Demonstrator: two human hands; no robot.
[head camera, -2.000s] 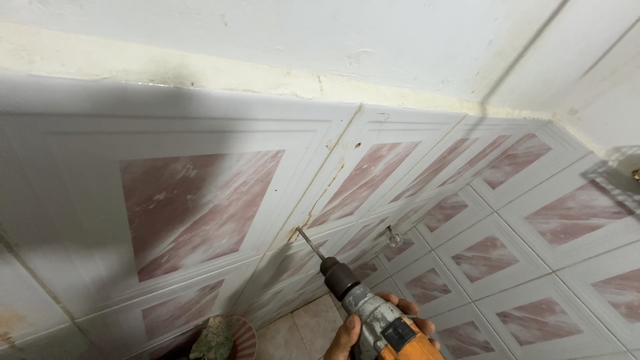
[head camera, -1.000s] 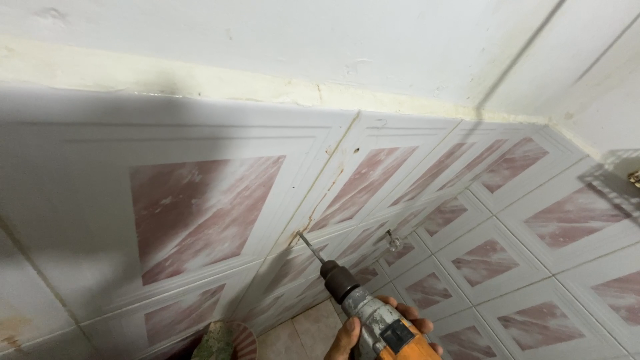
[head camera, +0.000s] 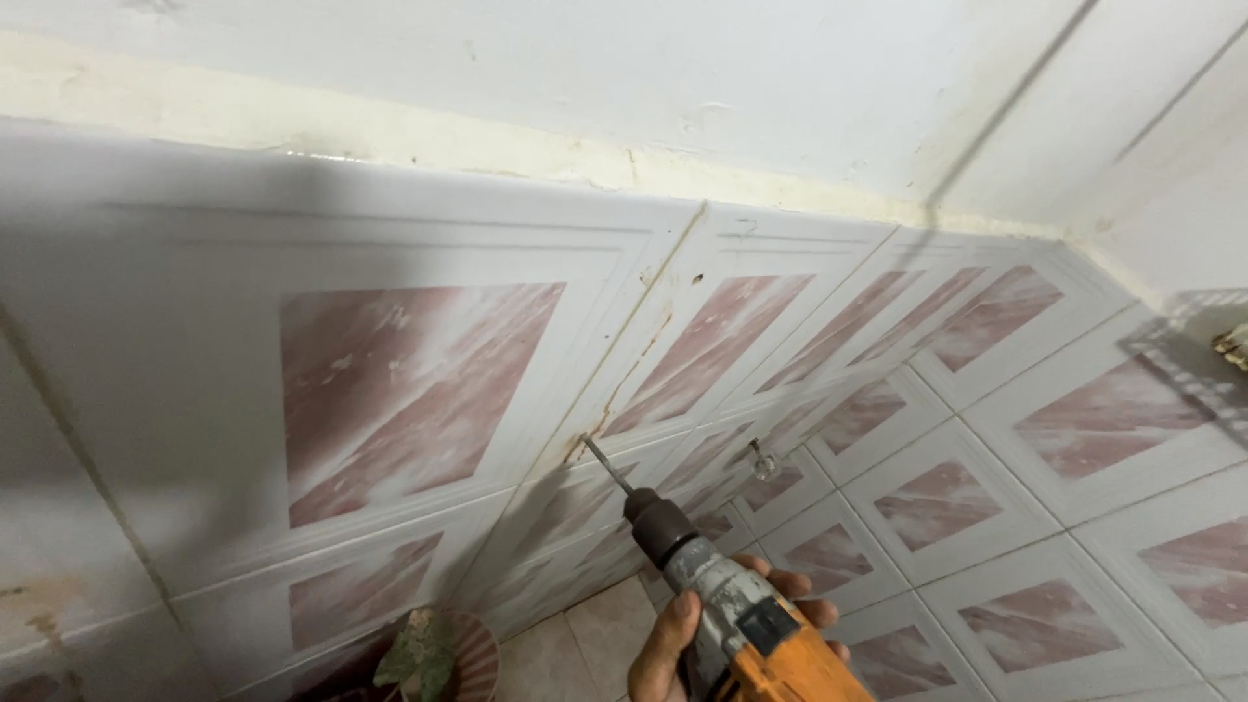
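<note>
My left hand (head camera: 668, 648) cradles the front of an orange and grey power drill (head camera: 721, 585) from below, thumb on the near left side and fingertips curled up on the far side. The drill points up and left. Its dark chuck (head camera: 663, 526) holds a thin masonry drill bit (head camera: 606, 463), whose tip meets the tiled wall beside a vertical grout line. Brown marks (head camera: 575, 448) surround the tip, and a thin brown streak (head camera: 639, 361) runs above it. The drill's rear lies beyond the bottom edge. My right hand is out of view.
White tiles with pink marbled panels (head camera: 419, 400) cover both walls, under a cream ledge (head camera: 487, 161). A small hole (head camera: 697, 280) is higher up. A clear knob-like fitting (head camera: 763, 463) sticks out further along. A leafy plant (head camera: 419, 653) stands by a striped round item (head camera: 478, 663) below.
</note>
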